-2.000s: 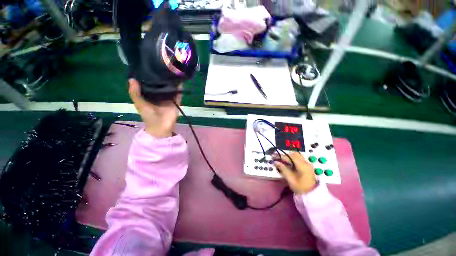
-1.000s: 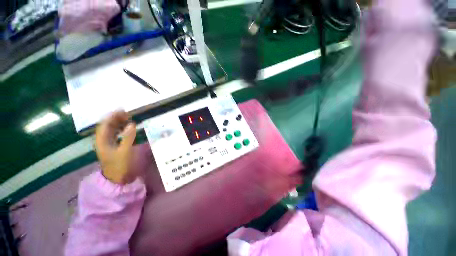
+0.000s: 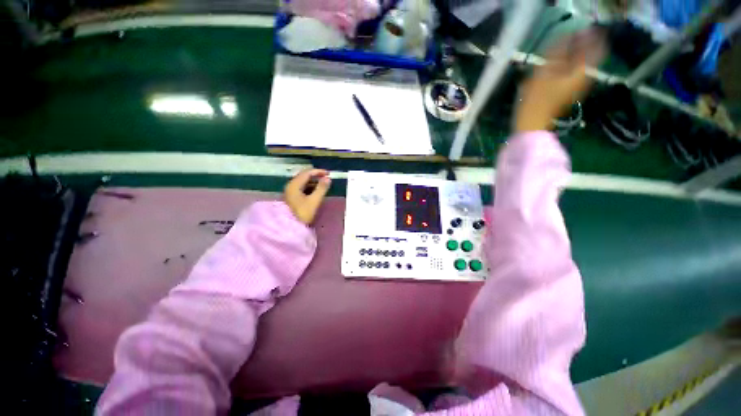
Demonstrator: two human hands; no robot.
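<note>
The white headset tester lies on the pink mat in front of me, with red digits in its dark window and several green buttons at lower right. No leads loop over its face. My left hand is just left of the tester's upper left corner, fingers curled and apart, holding nothing visible. My right hand is raised beyond the tester at upper right, over the belt, and blurred. Whether it touches or holds something there cannot be told.
A record sheet with a pen lies behind the tester, beside a tape roll and a blue basket. Dark headsets with cables lie at upper right. A pale post slants behind the tester. A black pile is at left.
The headset has left my left hand. The leads are off the tester. My right arm, earlier at the tester, now reaches to upper right. The view has swung right and back.
</note>
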